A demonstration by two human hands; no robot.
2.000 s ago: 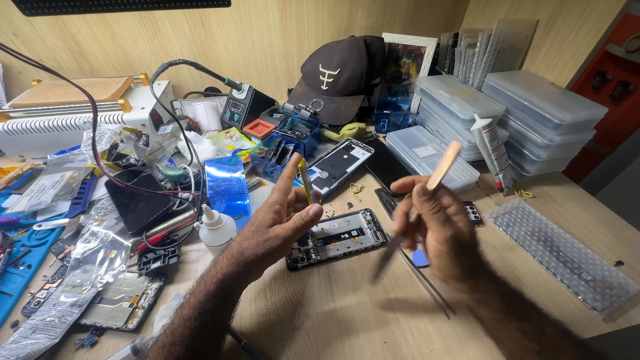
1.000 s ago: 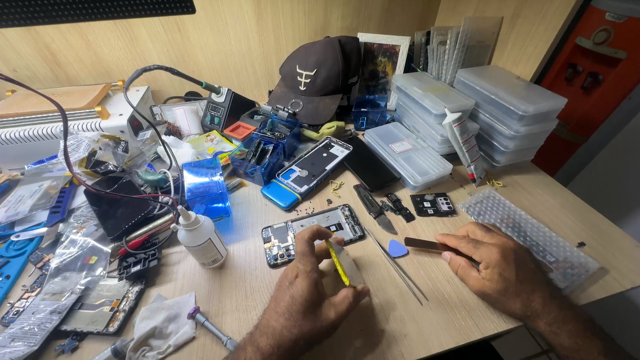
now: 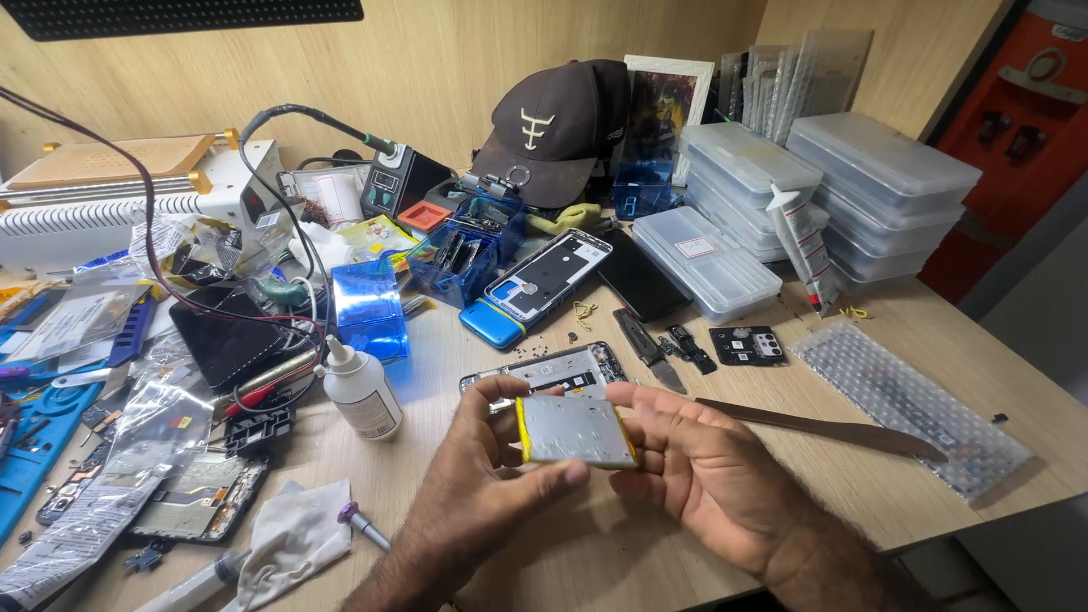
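A flat silver phone battery with yellow edges (image 3: 578, 432) is held level by my left hand (image 3: 501, 476), thumb along its near edge. My right hand (image 3: 705, 472) supports its right end with curled fingers. Behind the battery lies an opened phone (image 3: 557, 371), partly hidden by my hands. A brown flat pry tool (image 3: 833, 432) passes behind my right fingers and reaches over a bubble-wrap pouch (image 3: 918, 408). A folding knife (image 3: 650, 348) and a phone camera cover (image 3: 749, 346) lie beyond.
A white dropper bottle (image 3: 361, 391) stands left of my hands, near a white cloth (image 3: 297, 535) and a screwdriver (image 3: 364, 525). Behind are a blue phone (image 3: 535, 289), a black phone (image 3: 644, 274), stacked plastic cases (image 3: 884, 170), a soldering station (image 3: 395, 183) and a cap (image 3: 552, 127).
My right hand has let go of the brown pry tool and come to the battery. The battery is now turned flat between both hands, nearer than the opened phone.
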